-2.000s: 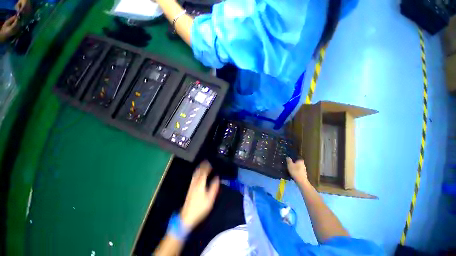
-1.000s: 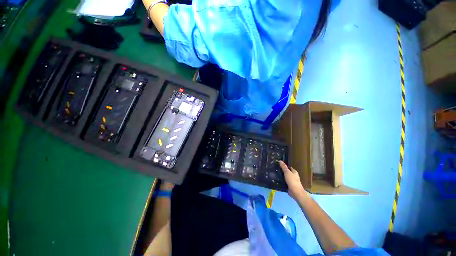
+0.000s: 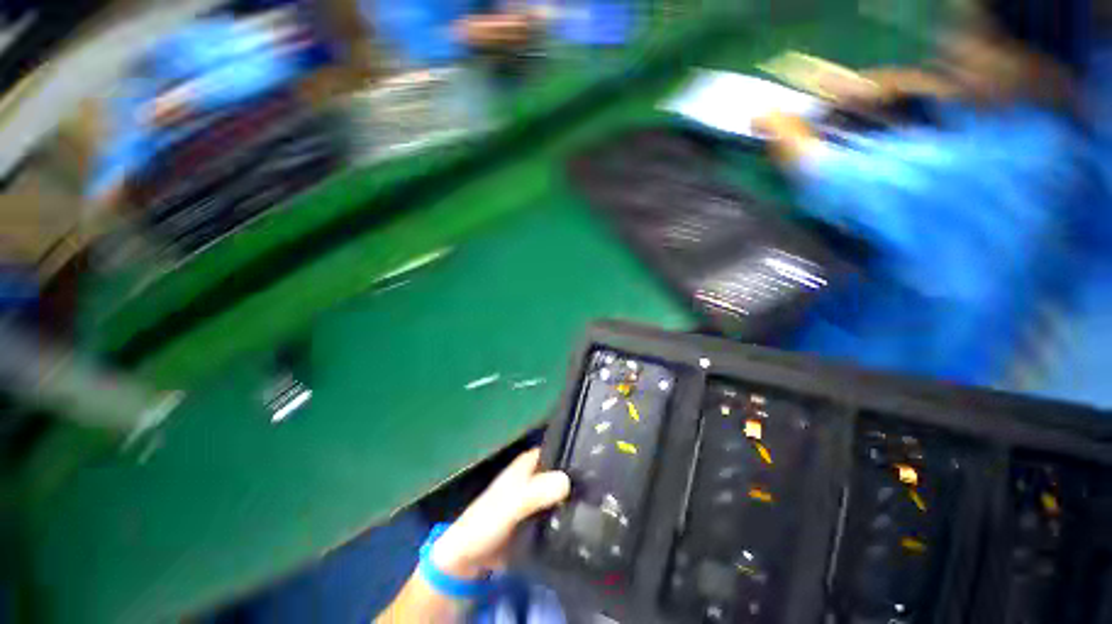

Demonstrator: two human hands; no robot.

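Observation:
A black foam tray (image 3: 695,427) with several slots is held up at the lower right, close to the camera. Flat dark phone housings (image 3: 610,451) with orange and white spots sit in its slots. My left hand (image 3: 506,512), with a bright blue wristband, grips the tray's left end, thumb on its rim. My right hand is not in view; the tray's right end is cut off by the picture edge. A second foam tray (image 3: 652,207) with housings lies on the green bench beyond, blurred.
The green bench (image 3: 366,427) curves across the view, with small blurred pale strips on it. A person in a blue smock (image 3: 951,244) is at the right, near a white sheet (image 3: 744,102). Other workers and dark trays (image 3: 244,159) show blurred at the far left.
The view has swung left over the bench. The held tray has come up from below the bench edge to close in front of me. My left hand now grips it; my right hand has left view.

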